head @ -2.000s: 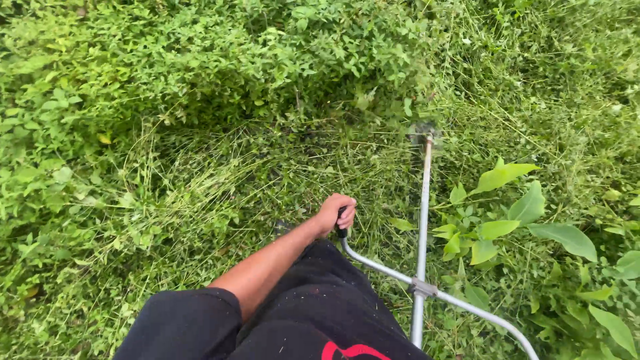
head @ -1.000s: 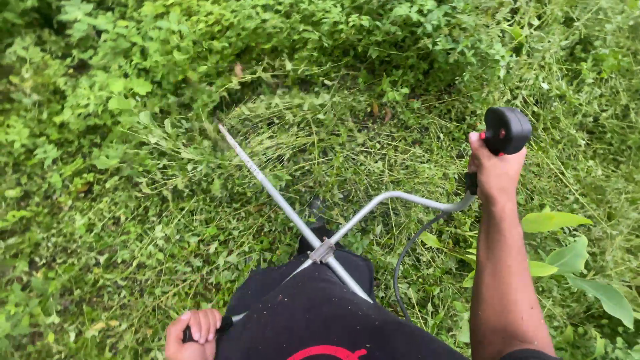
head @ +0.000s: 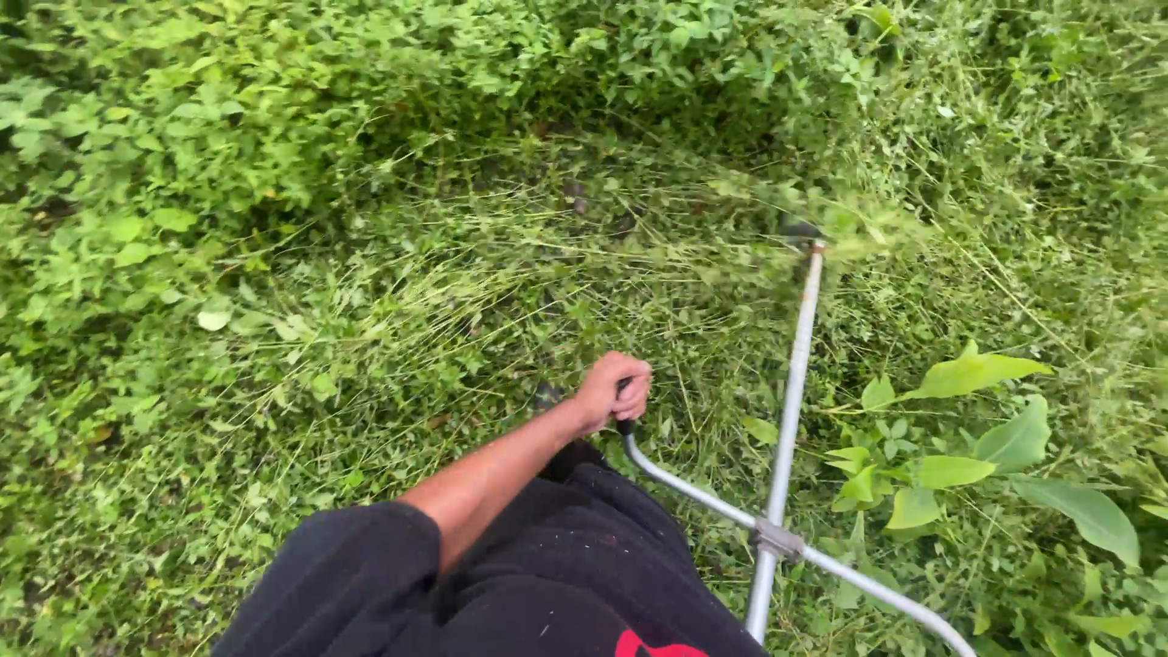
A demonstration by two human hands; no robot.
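Observation:
My left hand [head: 618, 392] is closed around the black grip at the left end of the brush cutter's bent metal handlebar [head: 693, 494]. The handlebar crosses the long metal shaft [head: 790, 401] at a grey clamp [head: 776, 539]. At the far end of the shaft, right of centre, the cutting head [head: 803, 234] is blurred, with cut greenery [head: 862, 228] over and beside it. The right part of the handlebar runs out of the bottom edge. My right hand is out of view.
Dense leafy weeds [head: 274, 100] stand across the top and left. Flattened, cut stems [head: 474, 274] lie in the middle. A broad-leaved plant [head: 949, 470] grows right of the shaft, close to the handlebar. Part of a dark shoe [head: 547, 394] shows beside my left forearm.
Since one second ago the shaft has swung from left to right. My left hand has moved up and right with its grip, and my right hand has gone out of view.

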